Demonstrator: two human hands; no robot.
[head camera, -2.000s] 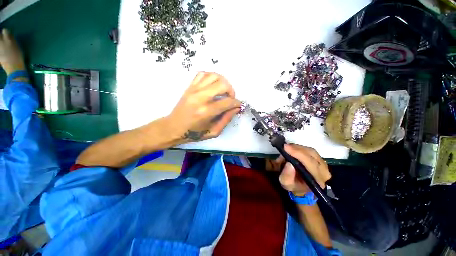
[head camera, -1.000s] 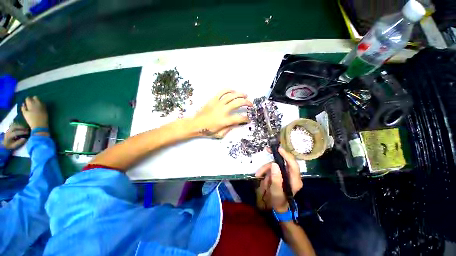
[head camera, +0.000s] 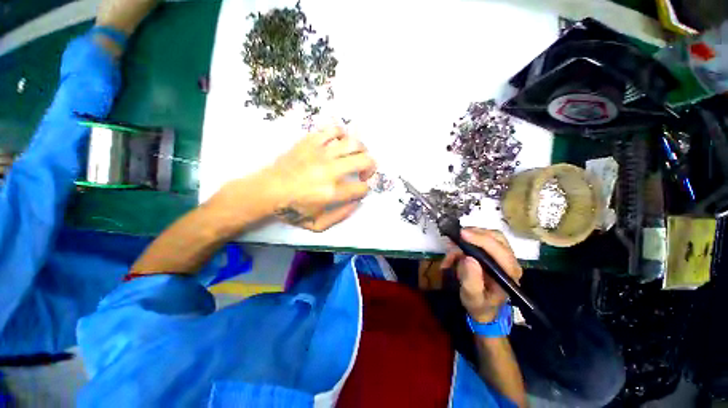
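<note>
My right hand (head camera: 488, 273) grips the black handle of the soldering iron (head camera: 496, 275). The iron's thin tip points up and left, just right of a small silvery cluster of tiny parts (head camera: 381, 183) on the white sheet (head camera: 399, 72). My left hand (head camera: 329, 179) is palm down on the sheet, fingers bent, fingertips beside that cluster. Whether it holds a part cannot be seen. A loose pile of dark green-black components (head camera: 283, 64) lies at upper left. A pile of dark purple-silver components (head camera: 483, 147) lies at right, reaching down beside the iron.
A round tan container (head camera: 520, 203) holds whitish-silver bits. A black fan (head camera: 595, 76) stands at upper right, a yellow sponge (head camera: 688, 252) at far right. A solder spool (head camera: 108, 156) sits on the green mat at left, near another person's blue sleeve (head camera: 68, 119).
One second ago my left hand was at the right pile; it is now back left, beside the small cluster. The iron tip has moved left from that pile. The neighbour's arm has reached farther forward.
</note>
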